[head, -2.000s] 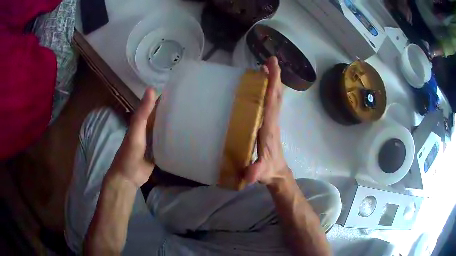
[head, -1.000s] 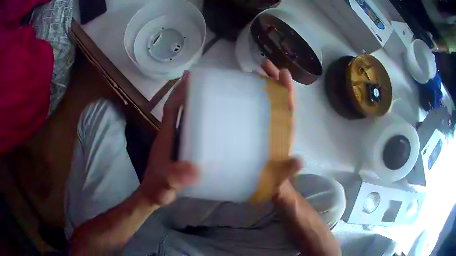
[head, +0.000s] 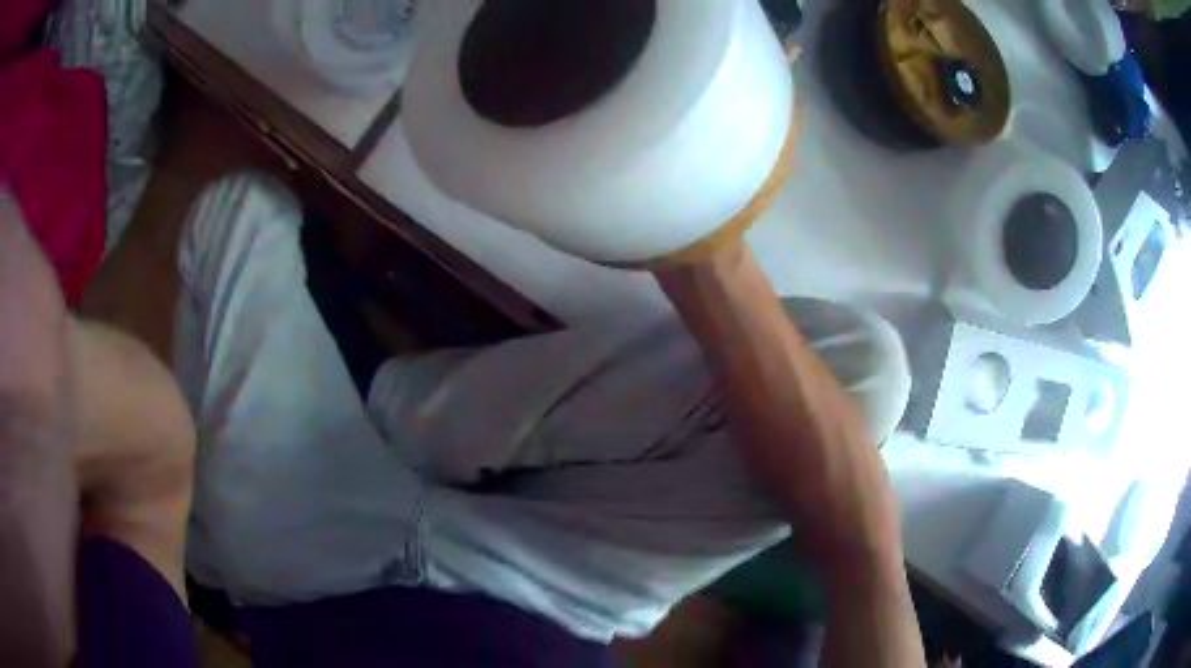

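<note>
A white drum-shaped cover (head: 705,144) with a dark round centre on its end is at the top middle, tilted with that end towards me. A wood-look base (head: 747,219) is on its far side, and only part of its rim shows. My right hand (head: 712,261) holds the assembly at this base; the fingers are mostly hidden behind it. My left hand is not in view; a bare bent arm shows at the left edge.
On the white table (head: 836,248) are a wood-look base with a black component (head: 914,78), a white ring part (head: 993,248), a cut-out insert (head: 960,405) and a clear drum (head: 320,39). The brown table edge (head: 431,242) runs beside my knees.
The assembly has moved up and turned, so its dark-centred end now shows. My left hand has let go and left the picture. My right hand still holds the base side. The view has shifted.
</note>
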